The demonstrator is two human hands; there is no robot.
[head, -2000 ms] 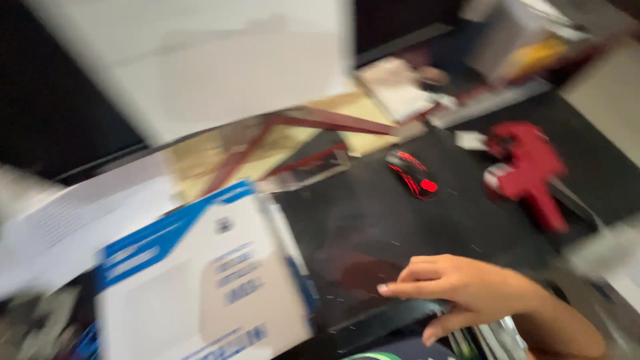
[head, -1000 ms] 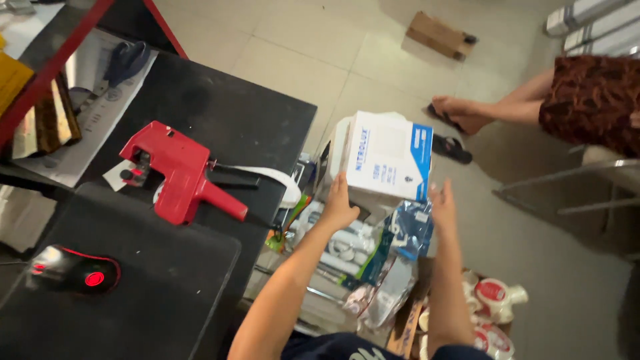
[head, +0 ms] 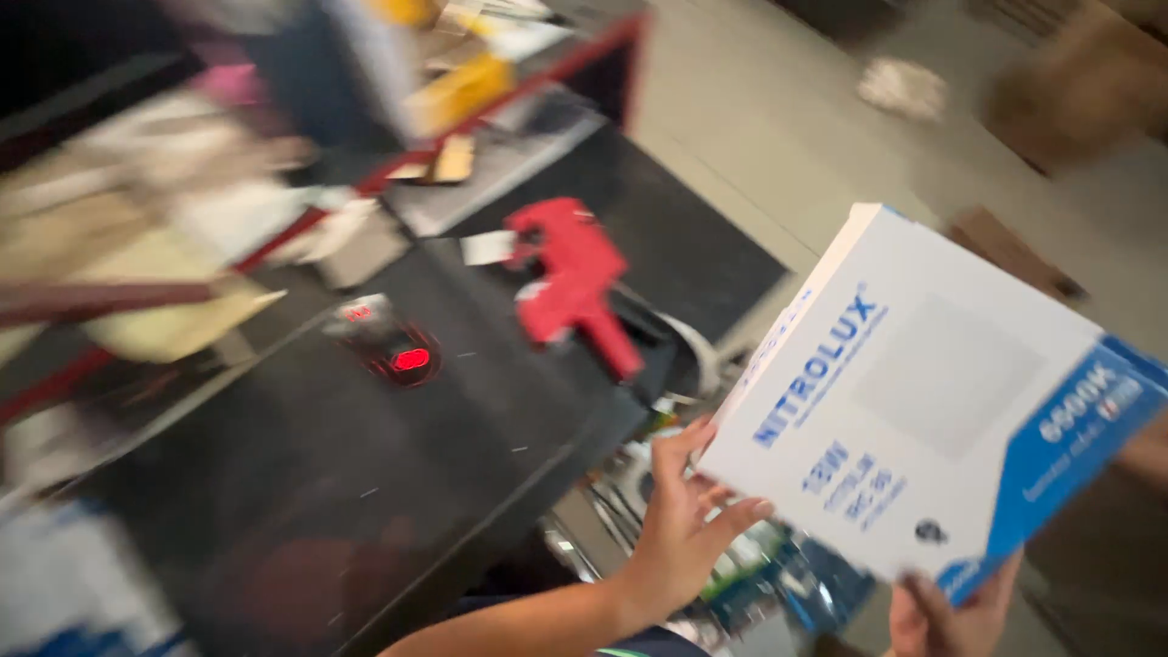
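Note:
A white and blue Nitrolux light box [head: 940, 392] is held up at the right, tilted, its printed face toward me. My left hand [head: 684, 511] grips its lower left corner, thumb on the face and fingers at the side. At the bottom edge my right hand [head: 954, 607] holds the box near its blue corner. A red price label gun [head: 579, 283] lies on the black desk [head: 438, 474], left of the box. To the left of that gun sits a black computer mouse [head: 388, 342] with red lights, somewhat blurred.
Papers and a red-edged shelf [head: 584, 59] stand along the desk's far side. Another white and blue box [head: 73, 584] is at the lower left. Below my hands are packaged goods [head: 794, 575]. Brown cardboard boxes [head: 1086, 91] rest on the tiled floor at the upper right.
One second ago both hands held a white and blue box over the packaged goods; now the held box shows its large face, nearer the view. The view has swung toward the desk.

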